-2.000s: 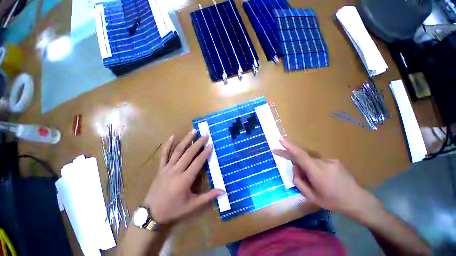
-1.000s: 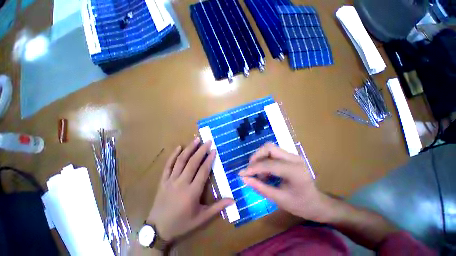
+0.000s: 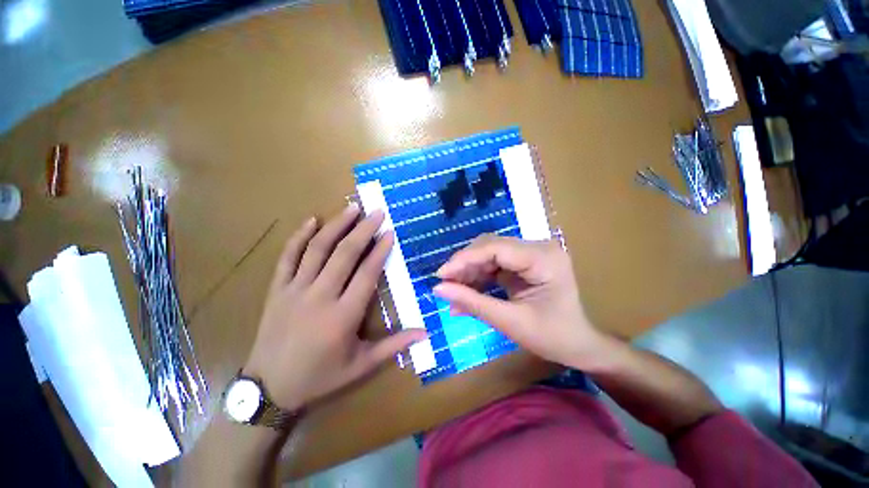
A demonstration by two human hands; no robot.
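The blue solar cell panel lies on the table in front of me, with black marks near its far end. One white strip runs along its left side and another along its right side. My left hand lies flat with fingers apart, fingertips and thumb on the left strip. My right hand is over the panel's lower middle, thumb and index finger pinched close together; whether something thin is between them cannot be told. It covers part of the right strip.
A silver ribbon bundle and white strips lie left. Dark tabbed cells and lighter cells lie at the back. Short ribbons and more white strips lie right. A copper-coloured piece is far left.
The right hand has left the right strip and moved in over the panel with fingers pinched. The left hand stays at the left strip. The view has shifted, so the back items sit higher.
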